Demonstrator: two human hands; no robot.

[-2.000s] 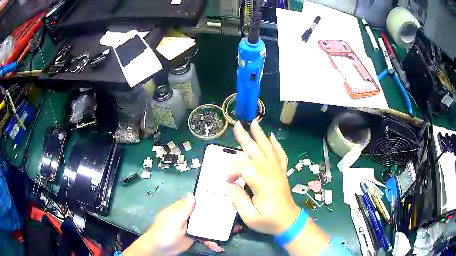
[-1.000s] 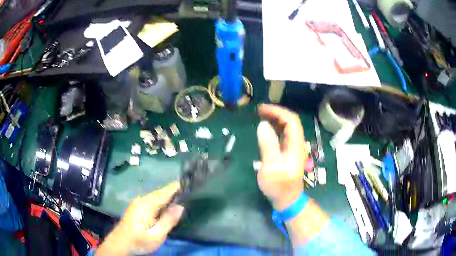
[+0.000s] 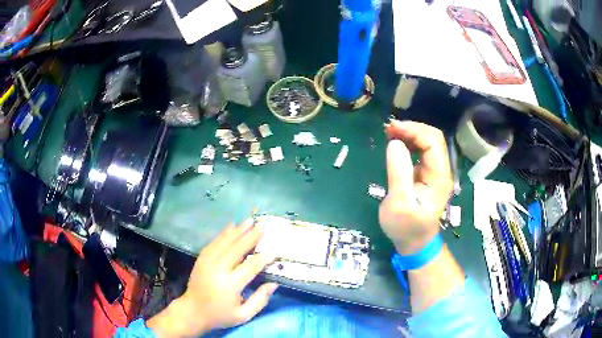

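The open phone (image 3: 310, 251) lies on the green mat near the front edge, with its silver-white area at left and circuitry at right. My left hand (image 3: 228, 274) holds its left end, fingers over the top and thumb by the lower edge. My right hand (image 3: 419, 188), with a blue wrist band, is raised right of the phone and does not touch it. Its thumb and forefinger are bent close together. A tiny speck shows at the fingertip; I cannot tell whether it is held.
Small components (image 3: 247, 144) lie behind the phone. A screw dish (image 3: 294, 99), a blue electric screwdriver (image 3: 355, 56) and grey bottles (image 3: 239, 79) stand farther back. Black trays (image 3: 125, 171) are at left. A tape roll (image 3: 485, 135) and pens (image 3: 511, 251) are at right.
The phone was upright with its white screen up, then blurred in my left hand; now it lies sideways, insides up. My right hand has left the phone. The view has shifted.
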